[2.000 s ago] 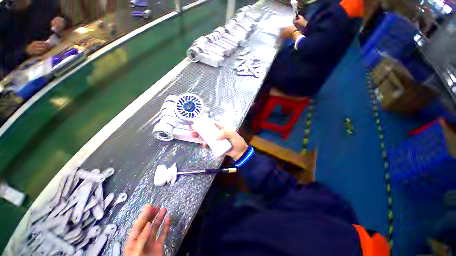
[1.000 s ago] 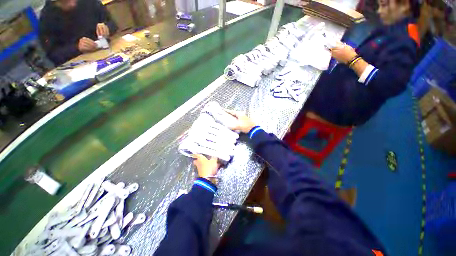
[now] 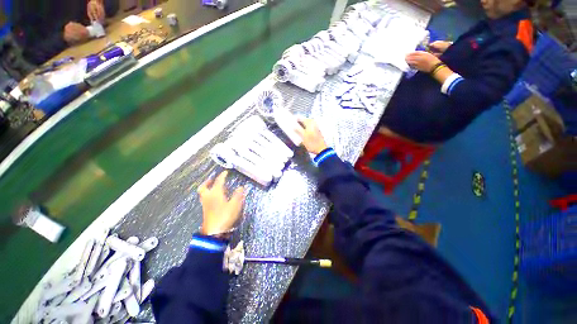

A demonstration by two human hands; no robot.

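Note:
My right hand (image 3: 310, 136) holds the handle of a white handheld fan (image 3: 286, 120), its round grille pointing up and left, just beyond a row of fans. Several white fans (image 3: 253, 149) lie side by side on the silver bubble wrap in front of me. My left hand (image 3: 220, 201) is near the row's near end, fingers apart and empty. A crumpled white lump (image 3: 234, 258) lies below my left hand, with a thin dark rod (image 3: 285, 261) with a yellowish tip beside it.
Loose handle covers (image 3: 104, 278) are heaped at the lower left. One fan (image 3: 41, 224) lies on the green belt (image 3: 152, 107). More fans (image 3: 329, 54) and small covers (image 3: 359, 95) lie farther up the bench (image 3: 253, 221). A seated worker (image 3: 455, 82) is on the right; another person's hands show upper left.
My left hand has let go of the row and drawn back toward me. My right hand has moved off the row with one fan. The white lump now shows.

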